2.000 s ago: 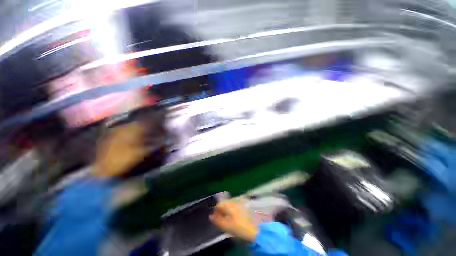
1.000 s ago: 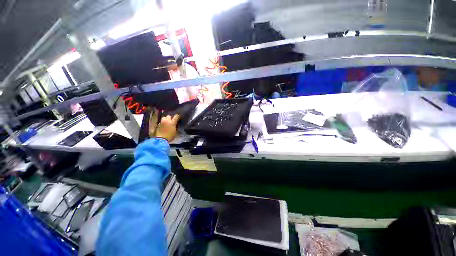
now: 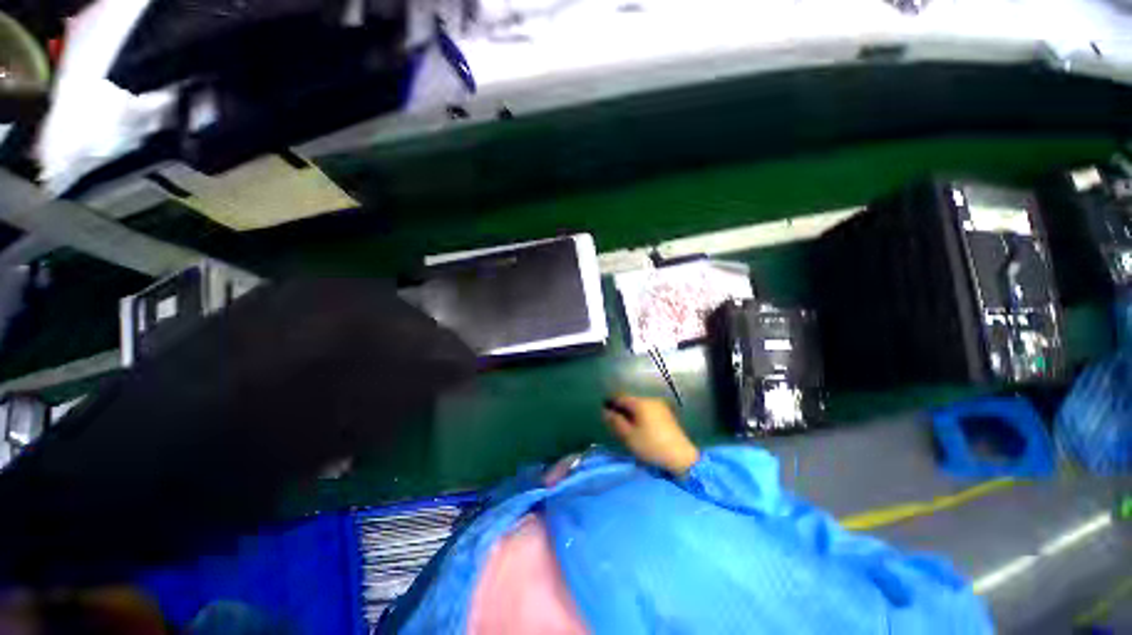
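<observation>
A large dark panel (image 3: 248, 409), strongly blurred, fills the left side close to the camera. My left hand (image 3: 93, 610) is blurred and cut off at the bottom left corner, holding the panel's lower edge. My right hand (image 3: 654, 432) is over the bench's front edge, a small black part (image 3: 617, 407) between its fingertips. A black panel with a white border (image 3: 528, 298) lies flat on the green bench (image 3: 497, 416). A sheet with small red parts (image 3: 683, 304) lies to its right, and thin dark tweezers (image 3: 665, 375) lie below the sheet.
A smaller black module (image 3: 776, 366) lies right of the sheet. A tall black stack (image 3: 925, 285) stands farther right. A white shelf (image 3: 646, 62) runs along the back. A blue crate (image 3: 286, 564) with upright sheets is at lower left. A blue object (image 3: 989, 437) is beyond the bench.
The view has swung down to the bench. My left arm has come back from the shelf, and a large dark panel is now close at left. My right hand has come into view.
</observation>
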